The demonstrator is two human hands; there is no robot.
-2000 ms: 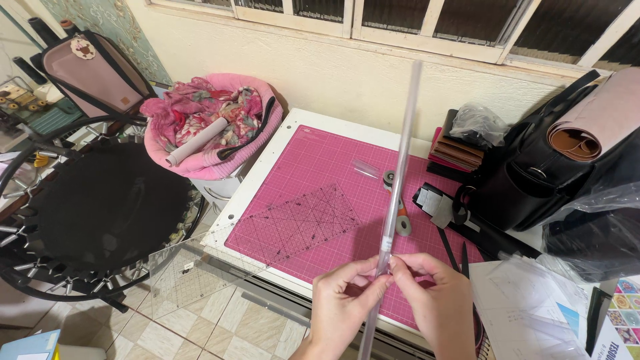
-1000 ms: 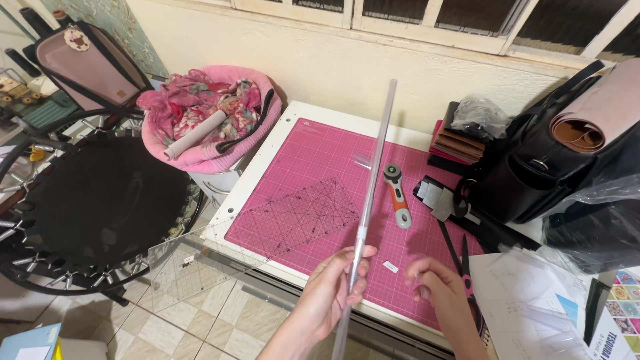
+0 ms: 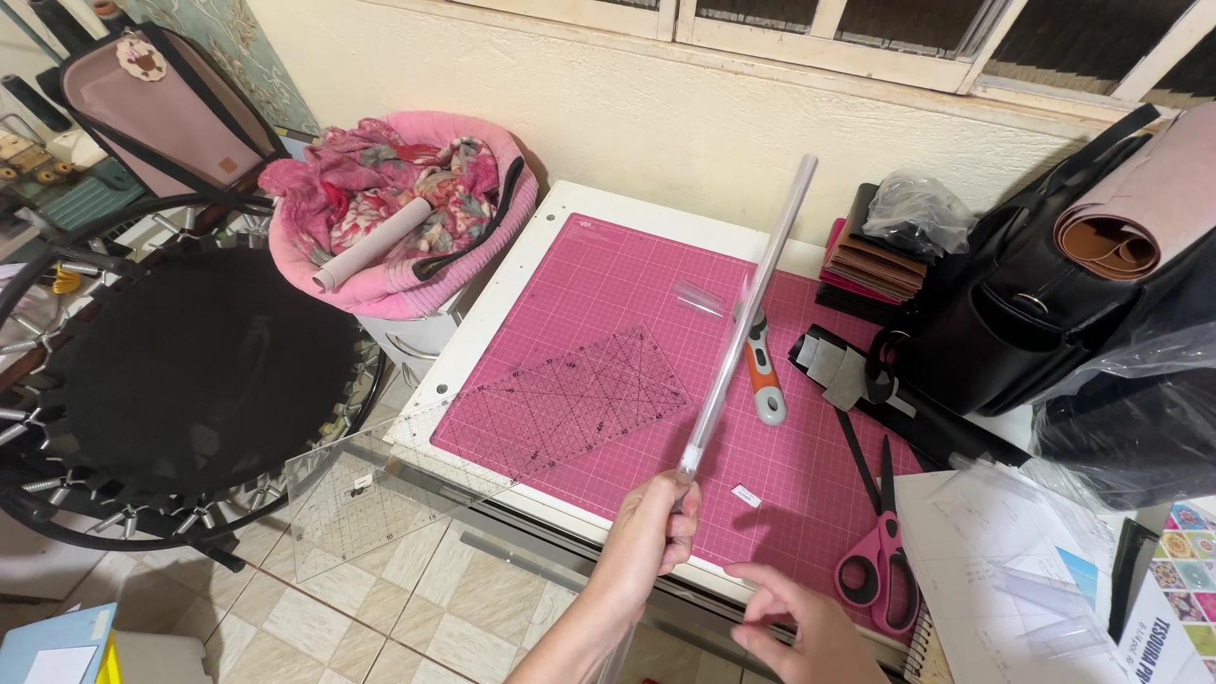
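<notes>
My left hand (image 3: 651, 527) grips a long roll of clear plastic (image 3: 750, 304), which stands tilted up over the pink cutting mat (image 3: 560, 285). Lower right of it, my right hand (image 3: 793, 622) holds nothing, its fingers apart and slightly curled. A small white label (image 3: 746, 495) with writing lies on the mat between the hands and the rotary cutter (image 3: 765, 375), whose head is partly behind the roll. A clear quilting ruler (image 3: 589, 408) lies across the mat and juts past the table's edge. A short clear plastic piece (image 3: 700, 298) rests behind the roll.
Pink-handled scissors (image 3: 883, 570) and papers (image 3: 997, 560) lie at the right. Behind them stand a black bag (image 3: 997, 342), a rolled pink sheet (image 3: 1140, 209) and stacked leather-like pieces (image 3: 869, 266). A pink fabric basket (image 3: 380, 294) and a mini trampoline (image 3: 218, 380) are at the left.
Two seconds ago both hands were together on the clear roll; my right hand has since let go and moved away to the right. The small label came into sight on the mat.
</notes>
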